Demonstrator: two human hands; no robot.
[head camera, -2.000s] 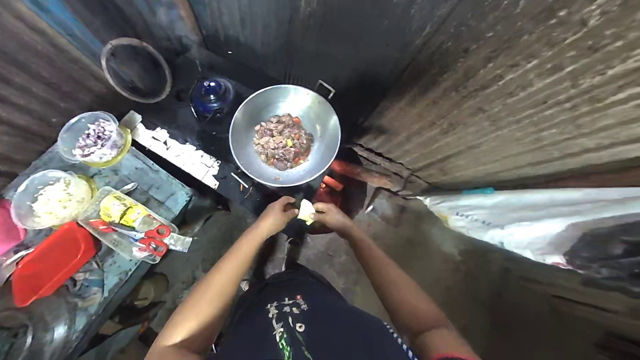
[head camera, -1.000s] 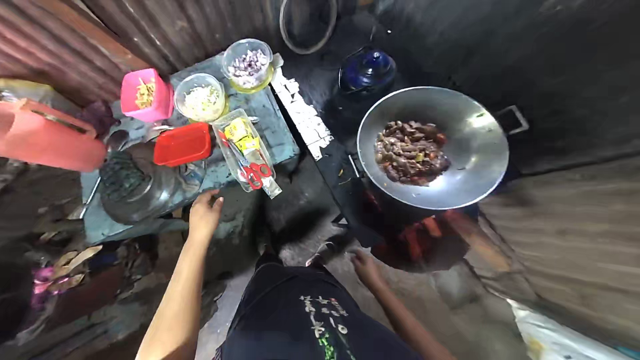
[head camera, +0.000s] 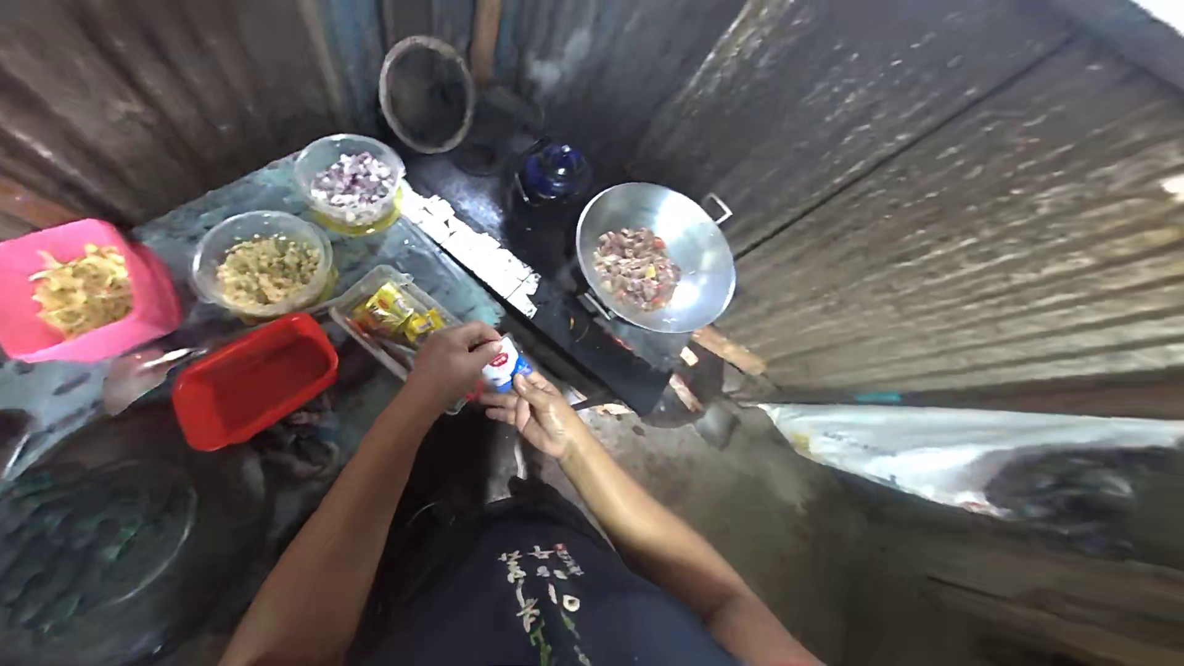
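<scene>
A small blue and white sachet (head camera: 504, 363) is held between both hands, beside a clear plastic tray (head camera: 375, 342) with yellow packets (head camera: 398, 313) in it. My left hand (head camera: 455, 363) grips its upper left side, and my right hand (head camera: 541, 412) pinches its lower right edge from below. To the upper right, a wide metal wok (head camera: 698, 268) holds chopped meat (head camera: 638, 268) with small red and yellow bits. The red scissors are mostly hidden behind my hands; only a bit of red shows there.
Left on the table stand a tub of chopped onion (head camera: 353, 180), a tub of minced pale food (head camera: 268, 268), a pink container (head camera: 157, 287) and a red tray (head camera: 254, 379). A blue lantern-like object (head camera: 553, 171) stands behind the wok; firewood (head camera: 731, 350) sticks out below it.
Both hands have come together and now hold the sachet; one second ago they were apart, the left near the table edge. Two seconds ago they held a small pale yellowish item by the wok.
</scene>
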